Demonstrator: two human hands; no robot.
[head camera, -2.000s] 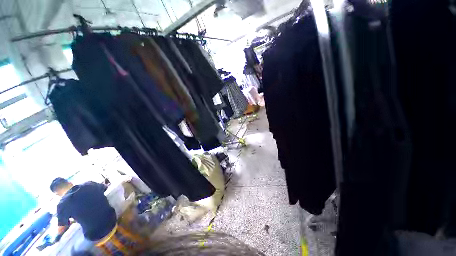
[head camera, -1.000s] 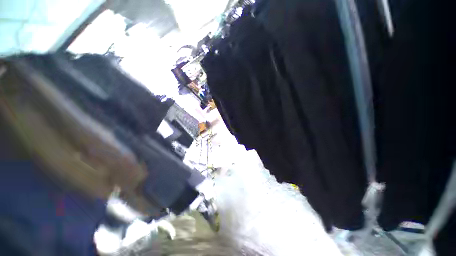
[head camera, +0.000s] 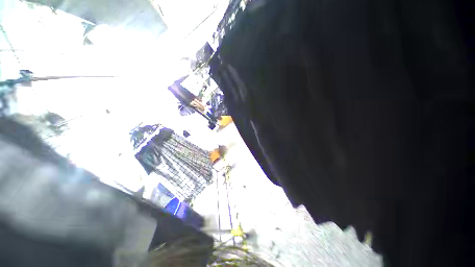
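Black hung garments (head camera: 333, 120) fill the right half of the view, very close to the camera, their lower edges slanting down to the right. Blurred grey and dark garments (head camera: 62, 203) cover the lower left, also close. Neither of my hands is in the picture. Single garments, collars and fasteners cannot be told apart in the dark mass.
Between the garments a pale speckled floor (head camera: 304, 237) runs ahead, with yellow marks (head camera: 238, 230) on it. Further off are grey checked garments (head camera: 179, 161), small orange things (head camera: 216, 155) and a blue item (head camera: 177, 207). Strong glare washes out the upper left.
The view has moved forward along the aisle between the garments. The left rail's garments have slid to the lower left, the right ones loom larger, and the seated person has left the view.
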